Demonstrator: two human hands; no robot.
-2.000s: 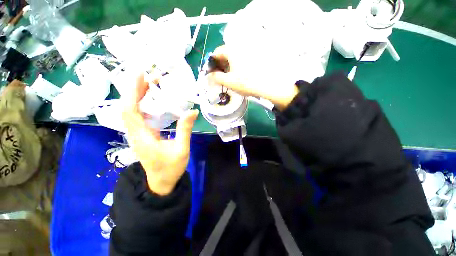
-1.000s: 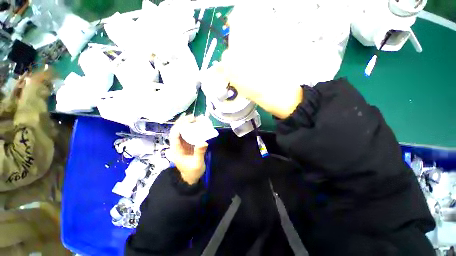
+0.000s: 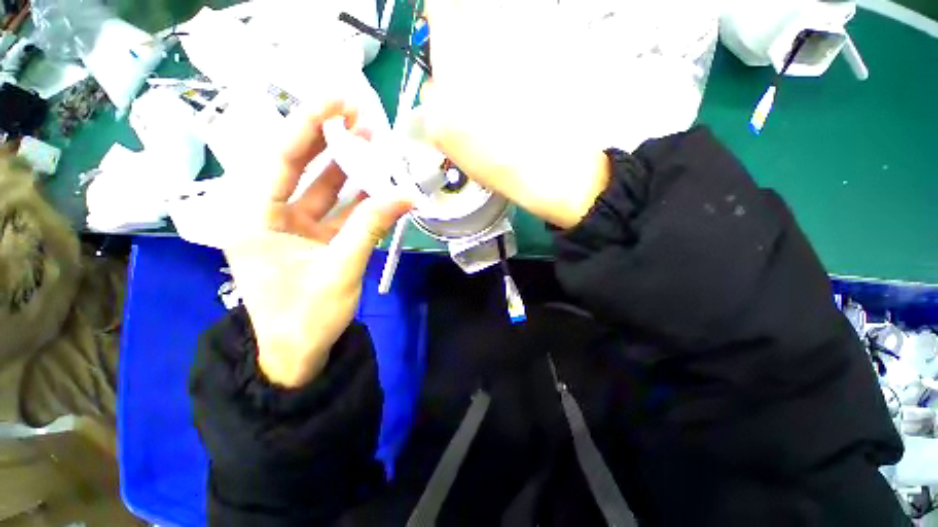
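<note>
A white camera body [image 3: 475, 218] sits at the bench's front edge, its round open end up with a dark ring and pale centre showing. A dark lead with a white-and-blue tip [image 3: 514, 301] hangs from its squarish lower part. A slim white antenna [image 3: 393, 253] points down at its left. My left hand [image 3: 319, 232] holds a white housing cover [image 3: 360, 156] against the body's left side, between thumb and fingers. My right hand [image 3: 489, 144] is on the upper part of the body; its fingertips are lost in white glare.
White shells [image 3: 231, 124] are heaped at left. A clear bag of parts [image 3: 638, 82] lies behind my right hand. A wired camera unit [image 3: 787, 41] stands upper right. Blue bins [image 3: 165, 381] are below the bench at left and right. A person's sleeve [image 3: 36, 268] is far left.
My left hand has moved up from above the left bin with the white cover, bringing it to the body. The antenna now points down at the body's left. The neighbour's arm has shifted.
</note>
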